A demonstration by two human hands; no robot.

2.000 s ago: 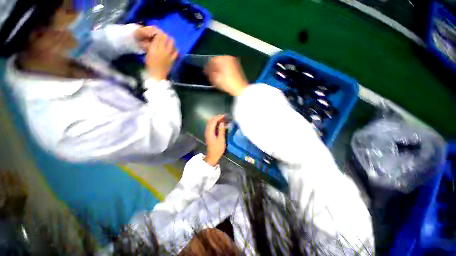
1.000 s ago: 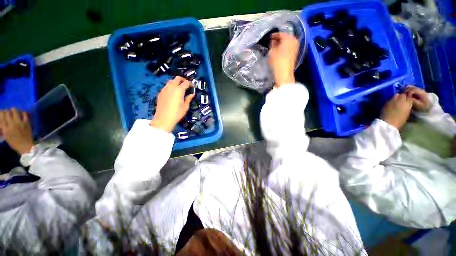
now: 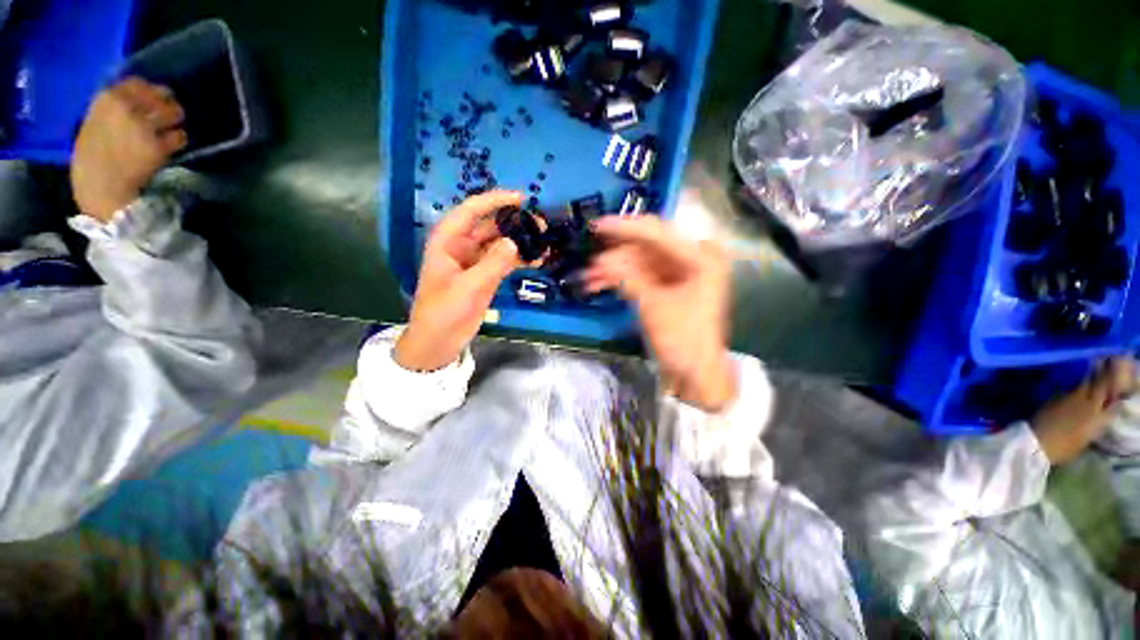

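Note:
My left hand [image 3: 463,269] holds a black housing [image 3: 520,234] between thumb and fingers over the near edge of the light blue tray [image 3: 398,163]. My right hand [image 3: 669,288] is blurred, beside it on the right, fingers pointing at the dark parts near the left hand; whether it grips one cannot be told. Black housings with silver-white bands [image 3: 621,75] lie piled along the tray's far and right side. Tiny dark rings [image 3: 469,156] are scattered on the tray floor at the left.
A clear plastic bag [image 3: 875,138] with a dark part lies right of the tray. Stacked blue bins [image 3: 1000,313] with black parts stand at far right. A grey-rimmed box [image 3: 248,100] and a blue bin [image 3: 56,75] are at left. A neighbour's hand [image 3: 125,148] reaches there; another person's arm shows at right.
My right hand has left the clear bag and come over the tray beside my left hand. My left hand has moved from the piled housings to the tray's near side. The view has shifted.

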